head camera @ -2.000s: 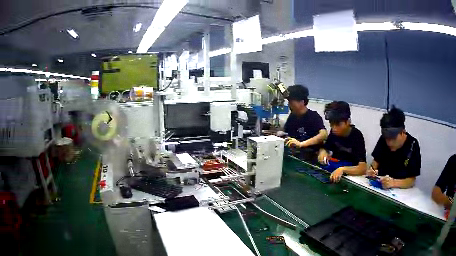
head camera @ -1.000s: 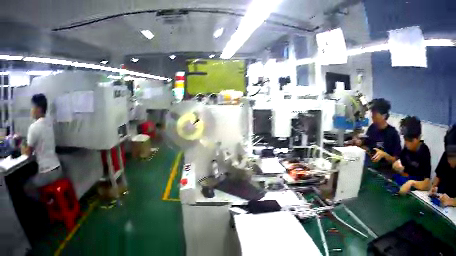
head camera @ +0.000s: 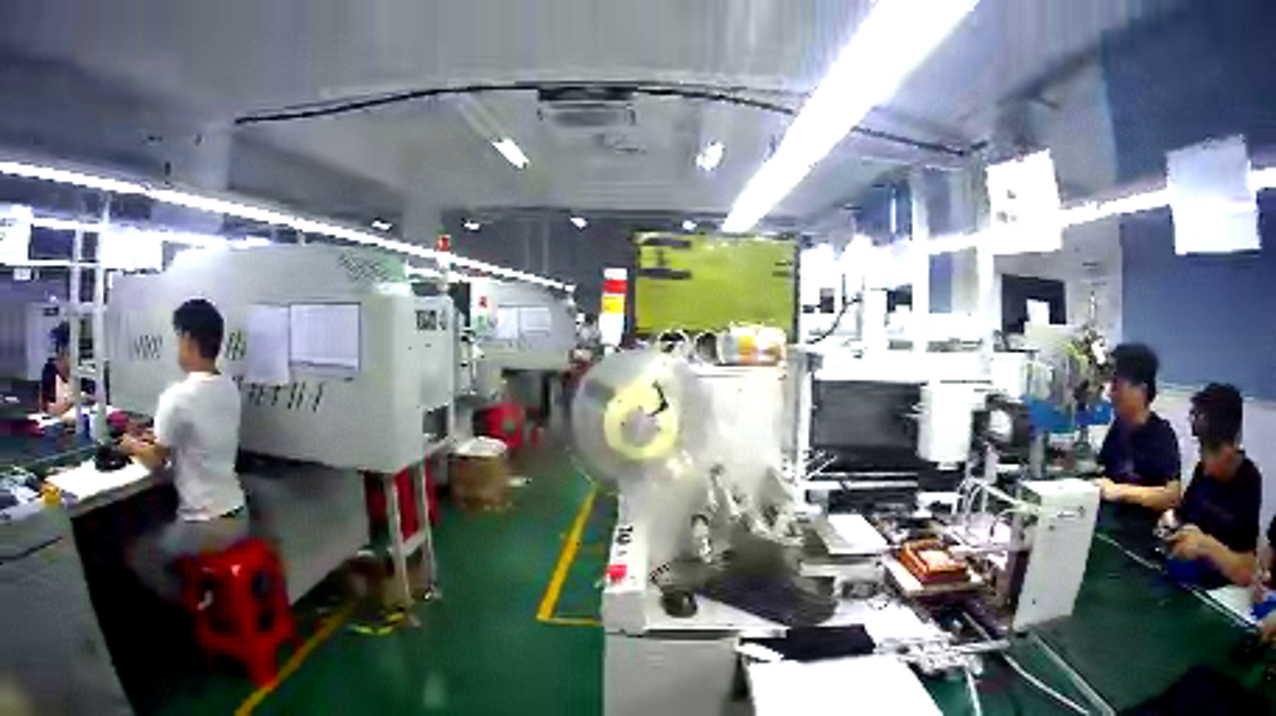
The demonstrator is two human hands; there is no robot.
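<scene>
Neither of my hands shows in the head view. Nearest in front of me is a white board (head camera: 840, 688) at the bottom edge, with a black flat item (head camera: 812, 642) at its far end. A blurred dark keyboard (head camera: 756, 592) and a mouse (head camera: 677, 602) lie on the white machine table. The green belt (head camera: 1119, 629) runs at the right. A dark shape, likely the black tray (head camera: 1196, 695), is cut off by the bottom right edge.
A clear reel (head camera: 644, 420) stands on the machine beside an orange-brown fixture (head camera: 932, 562) and a white box (head camera: 1055, 553). Workers in dark shirts (head camera: 1140, 445) sit at the right. A person in white (head camera: 204, 441) is at the left by a red stool (head camera: 238, 595). A green aisle (head camera: 483, 636) lies between.
The view has turned left and tilted up. The machine and workers have shifted right in the picture, the tray has mostly left it, and the person in white has come in.
</scene>
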